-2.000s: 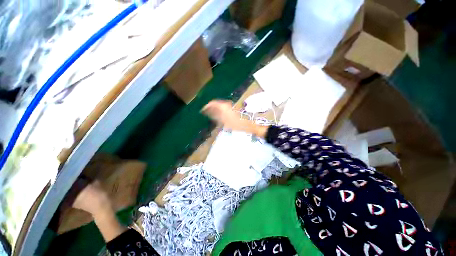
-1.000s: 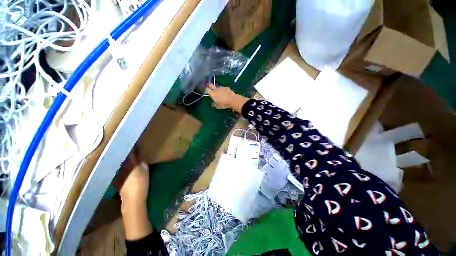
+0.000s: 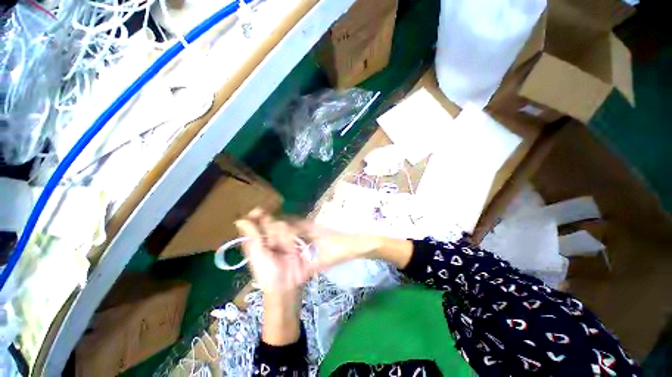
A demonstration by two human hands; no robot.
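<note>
My left hand (image 3: 275,269) and my right hand (image 3: 313,239) are together over the belt's near edge, slightly blurred. A white looped cable (image 3: 233,252) sticks out to the left of my left hand, and another bit of white cord shows between the hands. Which fingers hold it is hard to tell. A heap of thin white cables (image 3: 239,335) lies below my hands, partly hidden by them and the green apron. White sheets (image 3: 376,210) lie to the right of my hands. An open brown carton (image 3: 225,213) stands on the green belt just beyond my left hand.
A grey-edged shelf (image 3: 221,125) with a blue hose (image 3: 110,110) runs along the left. More cartons stand on the belt (image 3: 133,331). Crumpled clear plastic (image 3: 317,125) lies on the belt. A tall white bag (image 3: 486,48), an empty carton (image 3: 567,77) and a large carton (image 3: 626,258) are at right.
My right hand has come back from the clear plastic on the belt, and my left hand has left the carton. They now meet around a white cable. The carton by my left hand has shifted down-left.
</note>
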